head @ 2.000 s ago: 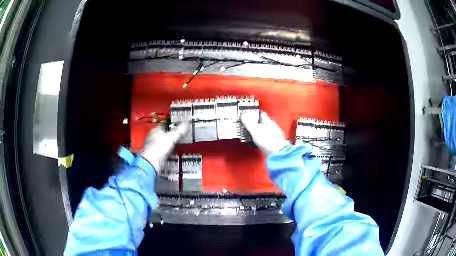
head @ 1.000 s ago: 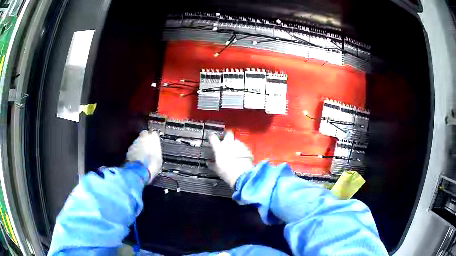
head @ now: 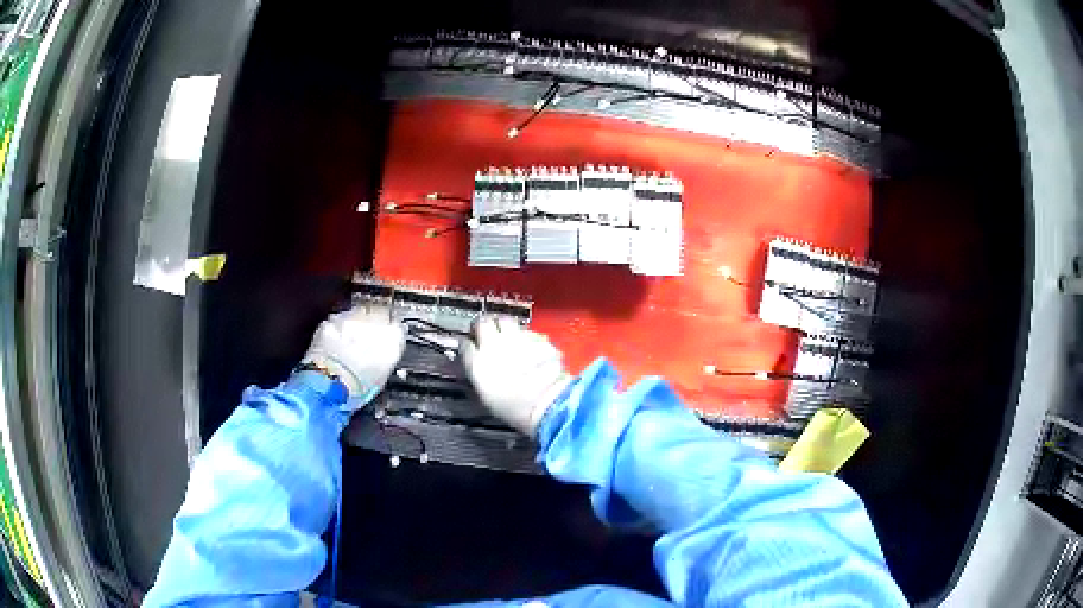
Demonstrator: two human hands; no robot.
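My left hand [head: 358, 349], in a white glove, is on the left part of a row of short heatsink assemblies [head: 445, 299] at the lower left of the bin. My right hand [head: 513, 371], also gloved, is on the right part of that row. The fingertips are partly hidden against the fins. Black lead wires [head: 430, 335] with white plug ends lie between the hands. Another group of short heatsinks [head: 578, 226] lies near the middle, on the red divider sheet [head: 701, 226].
The black bin wall [head: 291, 178] surrounds the sheet. Long heatsinks [head: 665, 101] run along the far edge, others [head: 457, 445] along the near edge. More short heatsinks [head: 819, 285] lie at the right. Yellow tape [head: 825, 441] is beside my right sleeve.
The view has shifted since the oldest frame. My hands have left the middle group and come to the lower-left row. Over the last second they moved slightly closer together over it.
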